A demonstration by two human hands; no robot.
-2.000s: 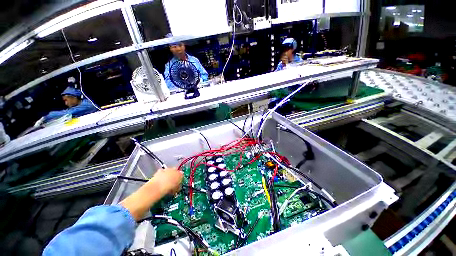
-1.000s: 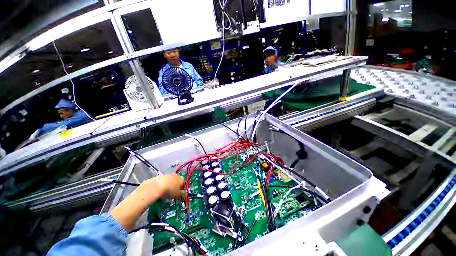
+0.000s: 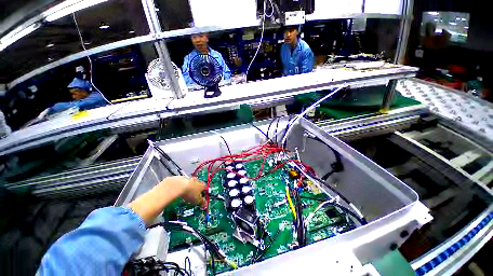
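An open light-grey metal enclosure [image 3: 373, 178] holds a large green circuit board [image 3: 270, 200]. A double row of white-topped capacitors [image 3: 233, 184] stands mid-board, with a dark component [image 3: 246, 225] at its near end. Red wires [image 3: 243, 156] loop over the far side. My left hand [image 3: 190, 190] is bare, reaches over the left part of the board and has its fingertips at a red wire that runs down towards the board. The fingertips are small and partly hidden, so I cannot tell whether they grip it. My right hand is not in view.
Black cables [image 3: 202, 237] lie at the near left, and a yellow wire [image 3: 290, 200] lies right of the capacitors. A white shelf [image 3: 232, 96] with a dark fan [image 3: 205, 70] and a white fan [image 3: 162, 74] crosses behind. Several people in blue smocks are beyond it. Blue rollers [image 3: 459, 248] are at right.
My left hand has moved from the board's left edge slightly right and lower, to the red wire. The view has shifted a little. The person at the back right now stands more upright.
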